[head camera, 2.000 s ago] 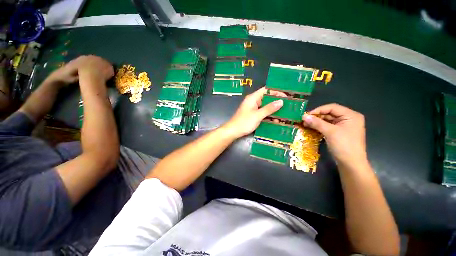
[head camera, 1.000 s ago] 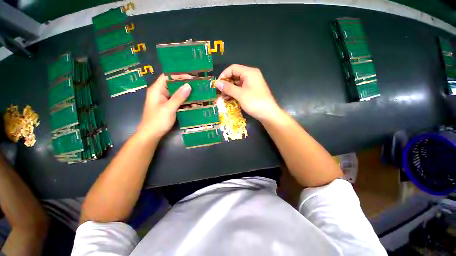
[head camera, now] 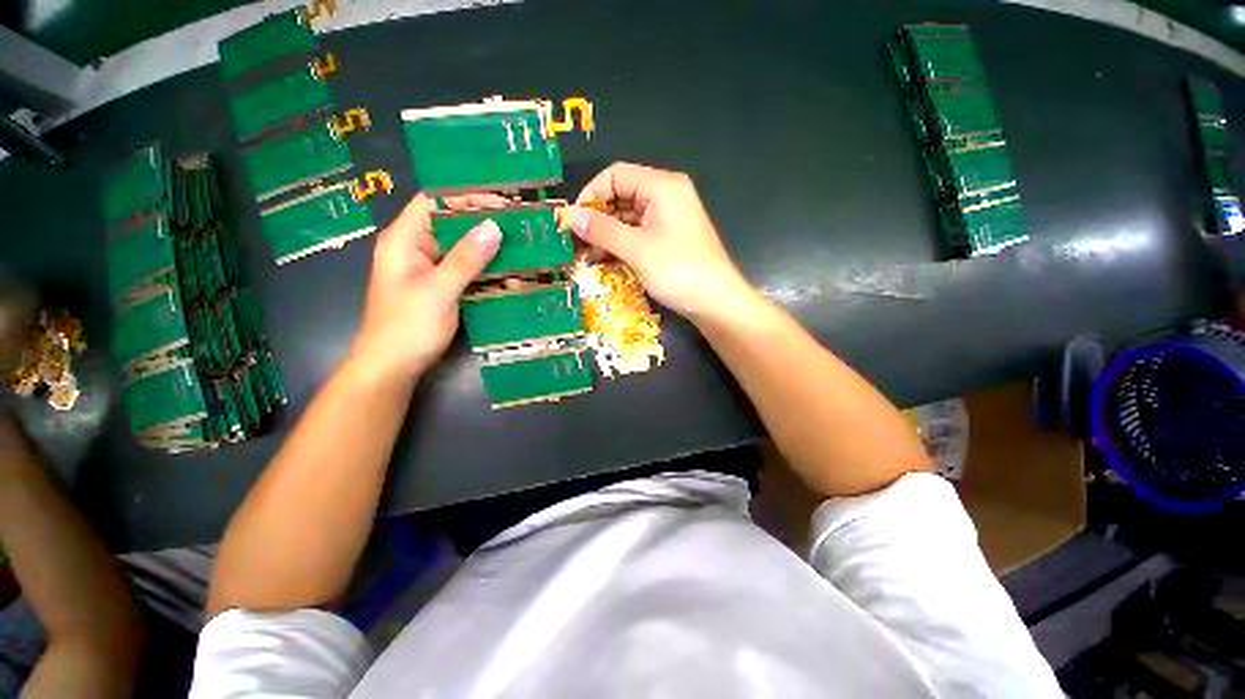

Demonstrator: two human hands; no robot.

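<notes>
A green circuit board panel [head camera: 519, 317] of several boards lies in front of me. My left hand [head camera: 434, 280] holds its left side, with the thumb on top of the second board. One orange flex circuit [head camera: 572, 118] sticks out from the top board's right edge. My right hand [head camera: 642, 232] pinches a small orange flex circuit [head camera: 568, 217] at the second board's right edge; the fingers partly hide it. A pile of loose flex circuits [head camera: 621, 317] lies just below my right hand, beside the lower boards.
A panel with orange flex circuits [head camera: 294, 157] lies at upper left. Green panel stacks stand at left [head camera: 157, 307] and upper right [head camera: 963, 130], another at the far right edge. A neighbouring person's arm [head camera: 55, 560] is at lower left. A blue-rimmed fan [head camera: 1174, 417] is at lower right.
The view has swung right since two seconds ago, so everything sits further left. My hands keep the same places on the panel, my right fingers still at the second board's edge.
</notes>
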